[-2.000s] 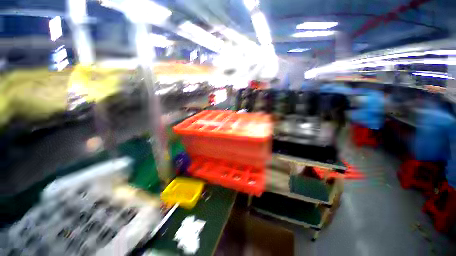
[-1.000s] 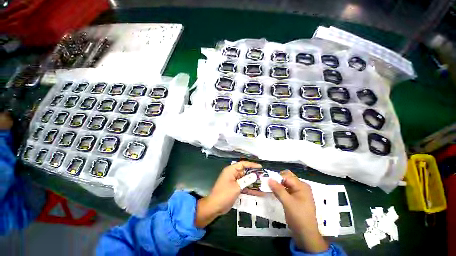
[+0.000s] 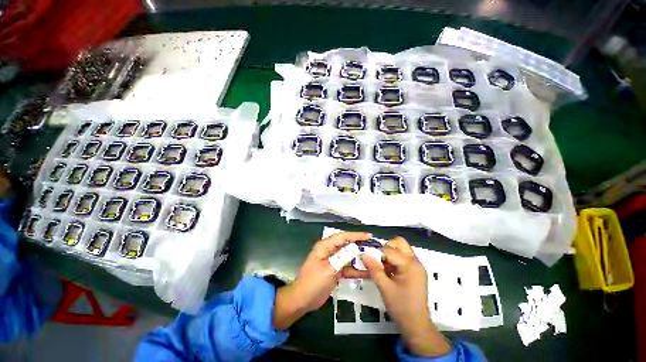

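Observation:
A dark watch housing (image 3: pixel 370 244) is held between both hands at the lower middle, mostly hidden by the fingers. My left hand (image 3: pixel 316 272) grips its left side, with a white covering on the thumb tip. My right hand (image 3: pixel 404 286) holds its right side, with white at the fingertip; I cannot tell if this is a finger cot or liner. The white sticker sheet (image 3: pixel 462 269) with dark square openings lies beneath and behind my hands. White release paper scraps (image 3: pixel 541 313) are piled to its right.
The right blister tray (image 3: pixel 418 208) and left blister tray (image 3: pixel 237 141) hold rows of housings. A yellow parts bin (image 3: pixel 603 249) stands at the right. A white board (image 3: pixel 205 65) with loose metallic parts is at upper left. Stacked clear trays (image 3: pixel 511 60) lie behind. Another person's blue sleeve (image 3: pixel 25 272) shows at far left.
The view has swung from the red trays and aisle down to the bench. Since one second ago, my right fingers have moved slightly left and closer around the housing, still held in both hands.

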